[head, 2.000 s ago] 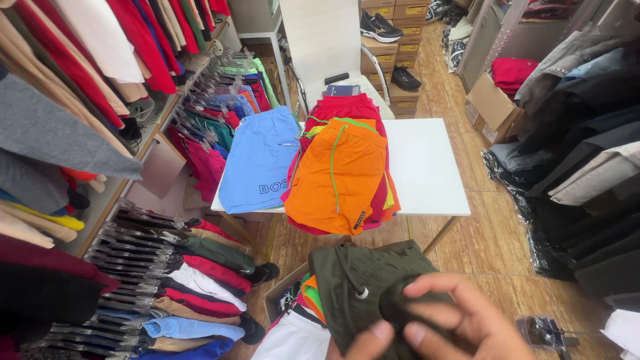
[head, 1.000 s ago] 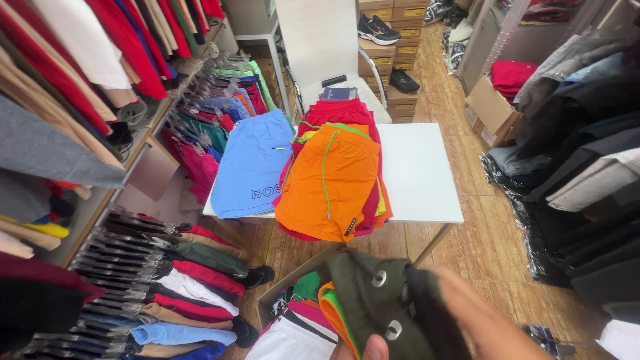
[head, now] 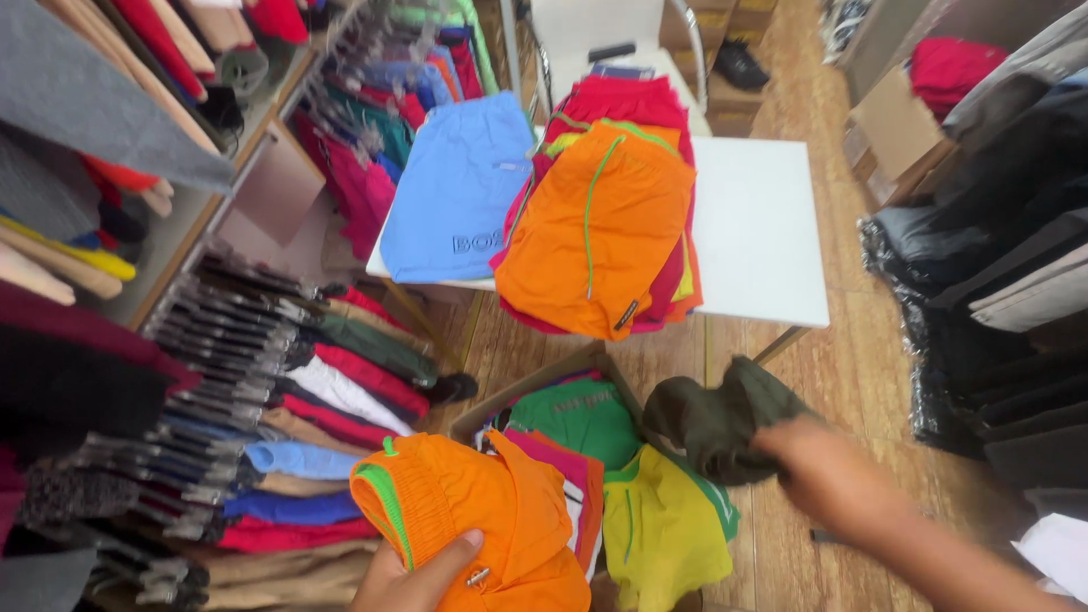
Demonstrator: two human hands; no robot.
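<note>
At the lower centre my left hand grips orange shorts with a green inner waistband, the thumb lying on top. My right hand, blurred, holds dark olive shorts to the right of a cardboard box. Green shorts and yellow shorts lie in the box, the yellow ones hanging over its edge. Beyond it, a white table bears light blue shorts and a pile of red and other shorts, topped by orange shorts with a green drawstring.
The cardboard box stands on the wood-look floor. Racks of hanging shorts line the left side, below a shelf of clothes. Dark garments and an open carton are at the right. A white chair stands behind the table.
The olive shorts, over the box before, have moved right with my right hand. My left hand has come into view gripping orange shorts. Yellow and green shorts now show in the box.
</note>
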